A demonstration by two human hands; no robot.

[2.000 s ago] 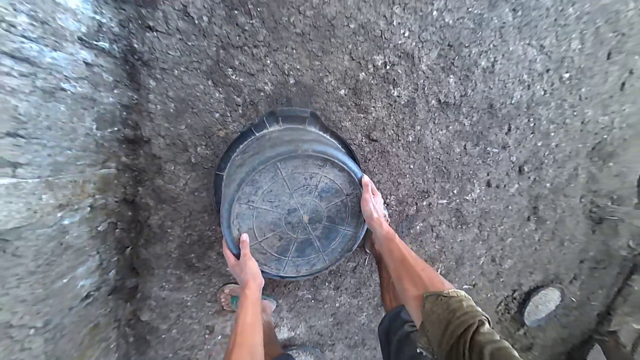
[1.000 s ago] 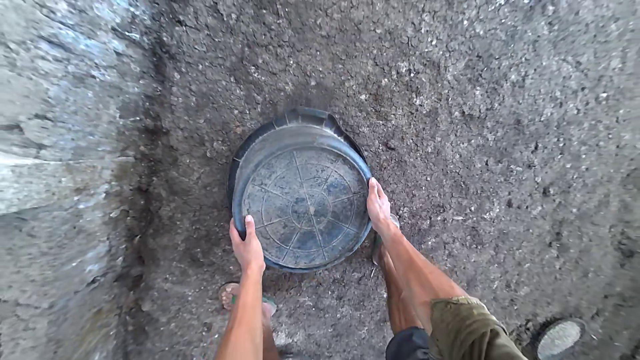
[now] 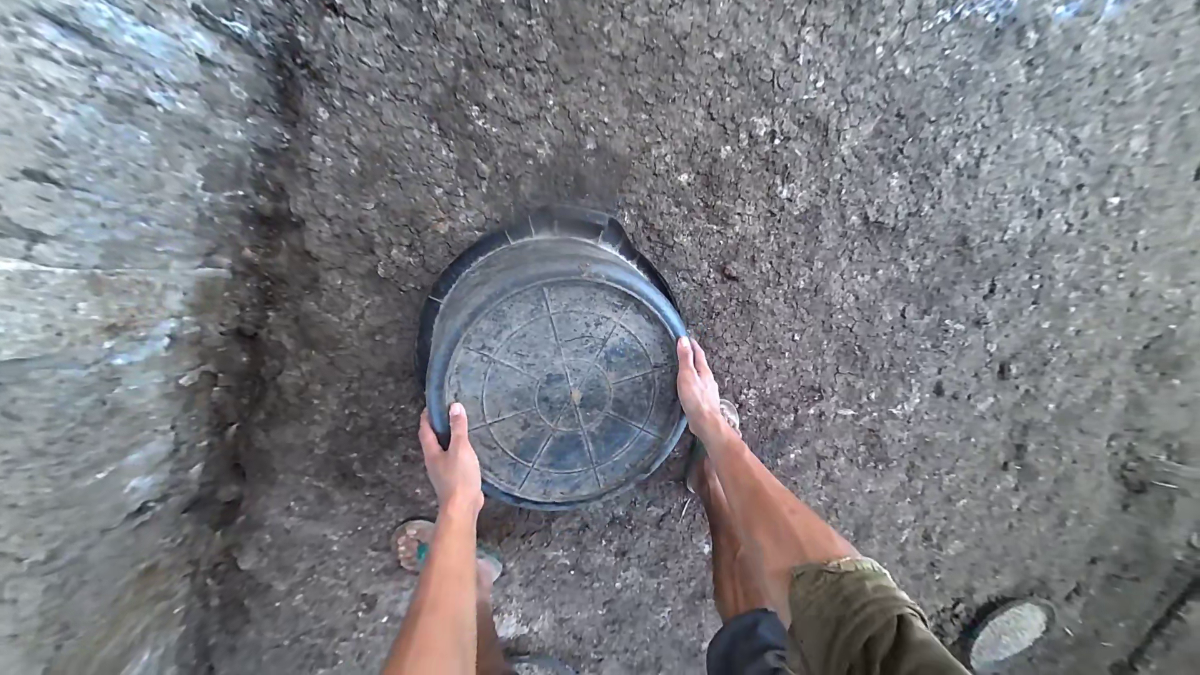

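A round dark plastic tub (image 3: 572, 384), its ribbed circular base facing up toward me, is upside down or tilted just above the dirt ground. My left hand (image 3: 454, 461) grips its lower left side, thumb over the edge and fingers beneath. On the right side, my right hand (image 3: 697, 386) presses against the tub's edge, its fingers pointing up along the rim. The wide black rim shows at the top and upper left. What lies under the tub is hidden.
Rough cracked earth (image 3: 900, 309) surrounds the tub. A pale wall or stone face (image 3: 103, 375) runs along the left. My sandalled left foot (image 3: 414, 544) and right foot (image 3: 696, 464) stand near the tub. A round container with pale contents (image 3: 1009, 634) sits at lower right.
Both hands keep their hold on the tub, whose base faces me in all frames. The view has shifted somewhat relative to the wall and the round container.
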